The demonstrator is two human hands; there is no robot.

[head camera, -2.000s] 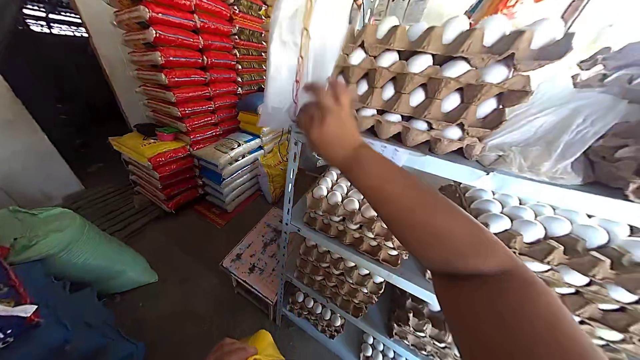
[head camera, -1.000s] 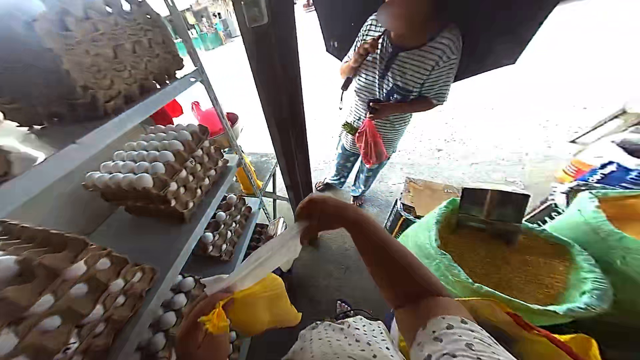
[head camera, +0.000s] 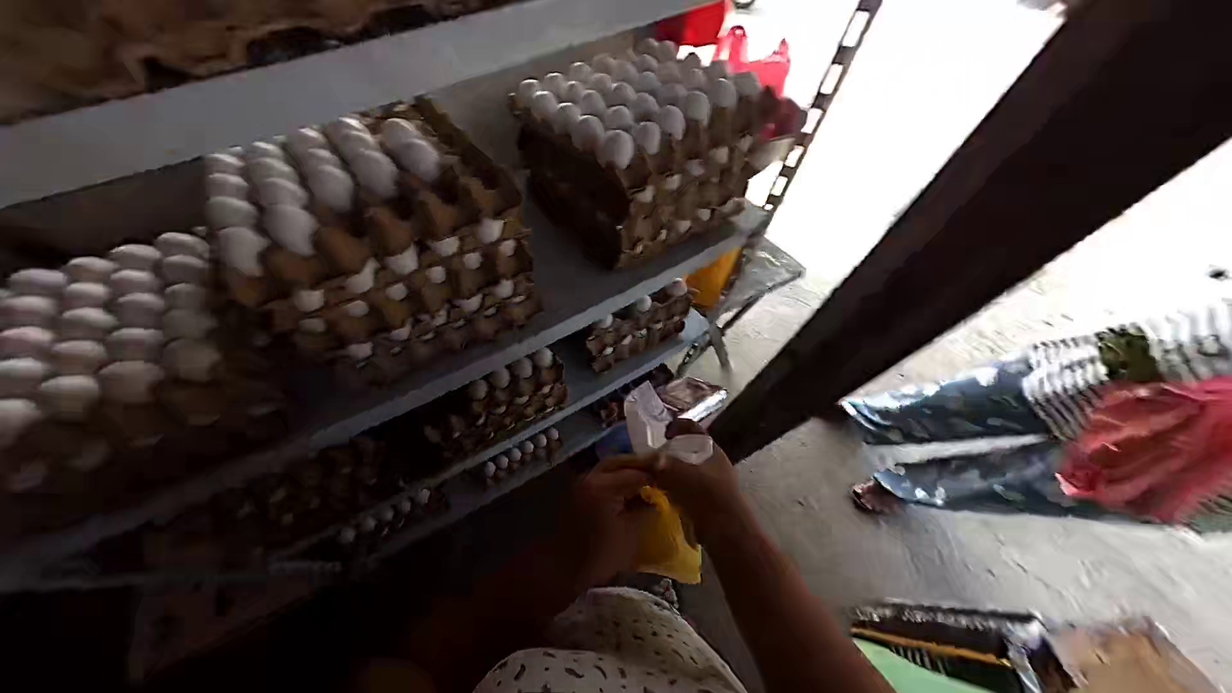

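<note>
Low in the middle of the head view, my left hand [head camera: 611,510] and my right hand [head camera: 701,481] are close together. Between them is a yellow plastic bag [head camera: 666,549], which hangs below the fingers, gripped by my left hand. A whitish translucent plastic bag [head camera: 647,416] sticks up from my right hand's fingers. The hands are dark and blurred, so the exact finger grip is partly hidden. To their left stand shelves with white eggs [head camera: 616,106] in stacked cardboard trays [head camera: 674,207], and another stack has a partly filled top tray [head camera: 385,236].
A grey metal shelf edge [head camera: 423,380] runs diagonally past my hands. A dark post [head camera: 924,231] leans across the right side. Beyond it stands a person in jeans [head camera: 962,399] with a red plastic bag [head camera: 1145,452]. A cardboard box [head camera: 1126,654] lies at the lower right.
My hands have come together around the yellow bag; one second ago the whitish plastic was stretched between them. The view has turned and tilted toward the shelves.
</note>
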